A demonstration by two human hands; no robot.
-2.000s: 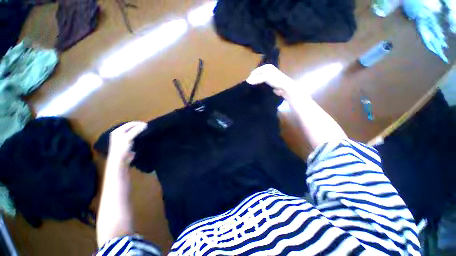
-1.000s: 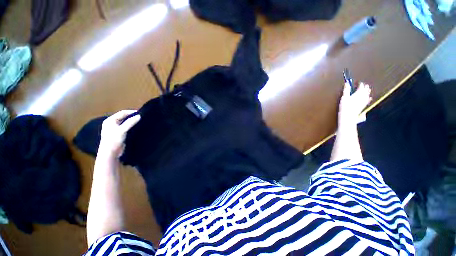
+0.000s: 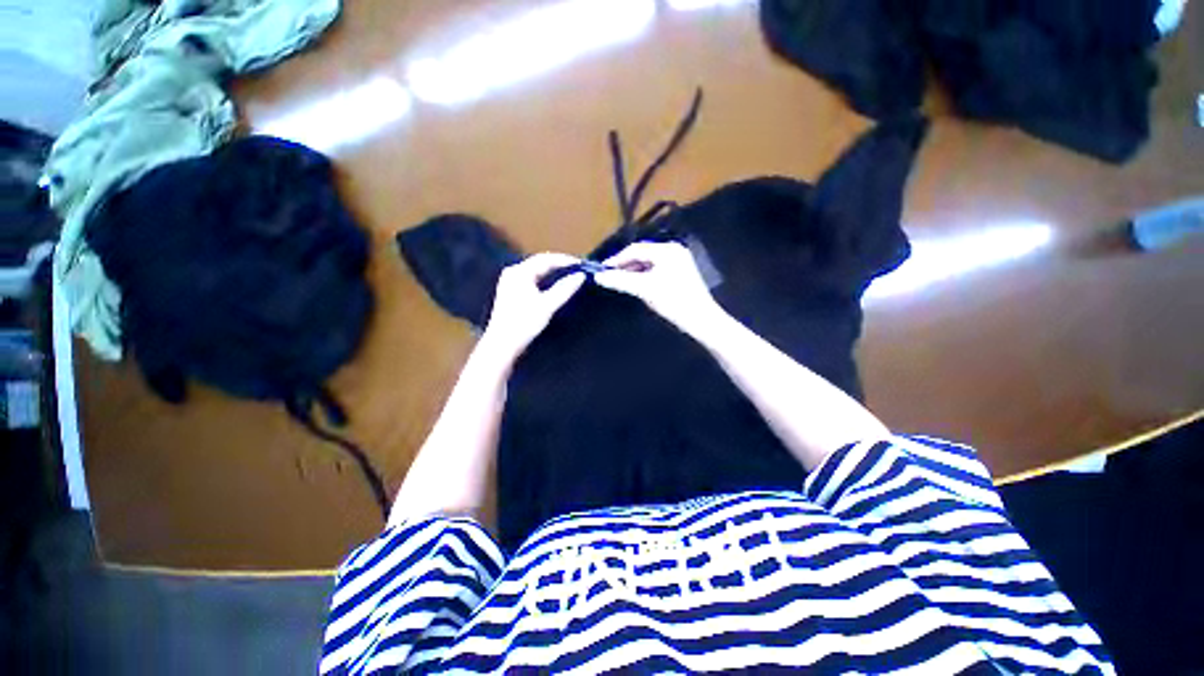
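The black dress (image 3: 634, 409) lies spread in front of me, its neckline away from me and its lower part hidden by my striped top. Puff sleeves (image 3: 865, 198) stick out at both sides. Thin black neck ties (image 3: 643, 172) stand out beyond the neckline. My left hand (image 3: 532, 297) pinches the neckline fabric. My right hand (image 3: 660, 280) is beside it, fingertips almost touching the left ones; a small dark thing at its fingertips may be the thread snips, but is too blurred to tell. A grey label (image 3: 704, 262) shows partly behind my right hand.
A black garment heap (image 3: 238, 271) with a trailing cord lies at left, against a pale green garment (image 3: 145, 126). More black garments (image 3: 977, 66) lie at upper right. A grey-silver cylinder (image 3: 1171, 225) is at the right edge. The wooden table's (image 3: 238, 528) near edge curves below.
My right hand took up the snips at right, then came back to the neckline beside my left hand. The view has turned left, showing more of the left heap and green garment.
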